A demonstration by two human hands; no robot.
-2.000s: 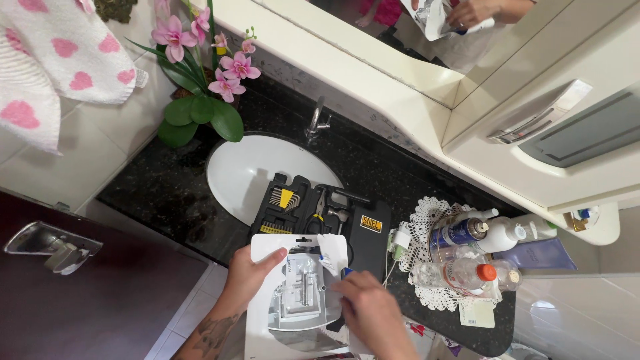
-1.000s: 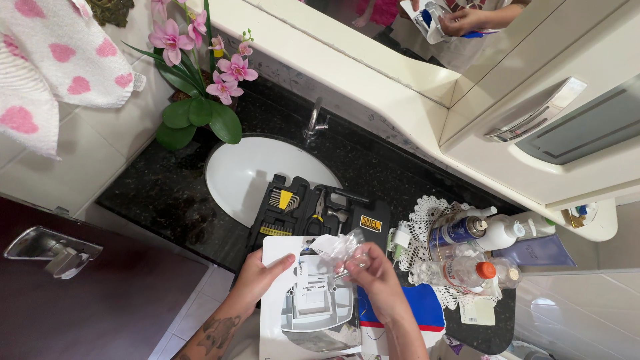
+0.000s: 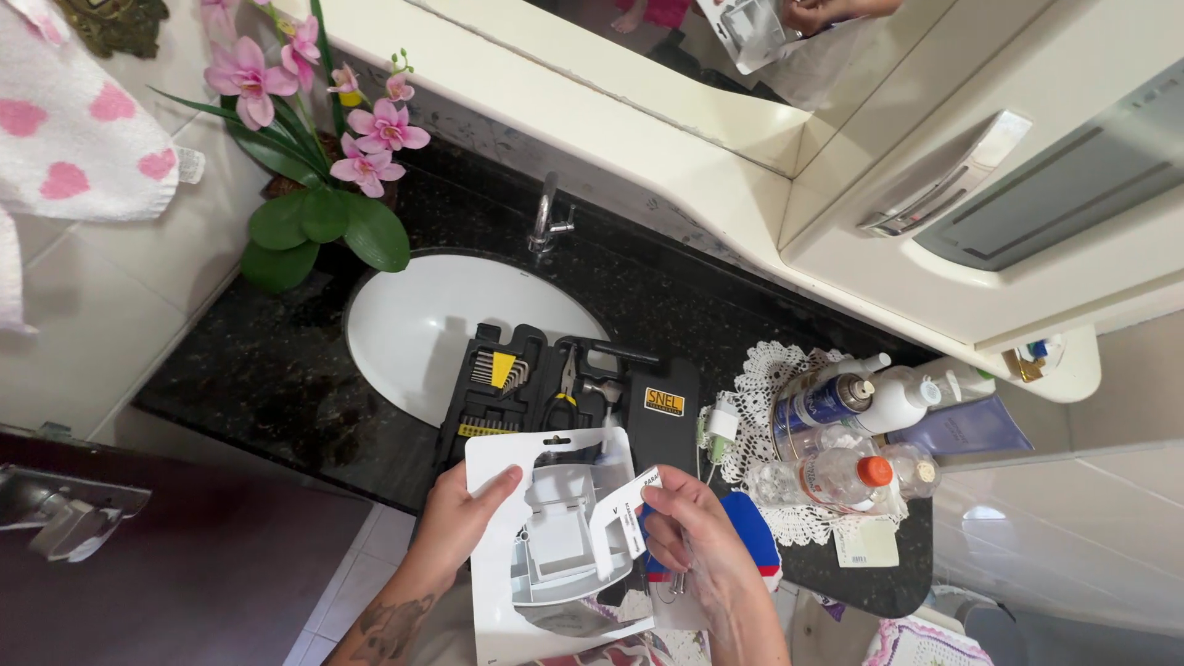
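My left hand (image 3: pixel 462 523) grips the left edge of a white cardboard package (image 3: pixel 495 573) with a large cutout. Inside the cutout lies a light grey plastic fixture (image 3: pixel 560 527). My right hand (image 3: pixel 689 527) pinches a white printed paper piece (image 3: pixel 622 518) over the package's right side; clear plastic and small metal parts, perhaps screws, show below its fingers. Under that hand is a blue, red and white sheet (image 3: pixel 751 536), partly hidden. Beyond the package an open black tool case (image 3: pixel 666 430) holds pliers (image 3: pixel 564 393), a hammer head and hex keys (image 3: pixel 499 370).
The case overlaps a white oval sink (image 3: pixel 416 324) in a black stone countertop (image 3: pixel 277 370), below a chrome faucet (image 3: pixel 546 222). Pink orchids (image 3: pixel 250 79) stand at the left. Bottles (image 3: pixel 832 476) crowd a crocheted doily (image 3: pixel 772 370) at the right. A cabinet (image 3: pixel 943 231) overhangs the counter.
My right hand has moved from the top of the package to its right side, now with the white printed piece. The blue, red and white sheet has come into view since the oldest frame.
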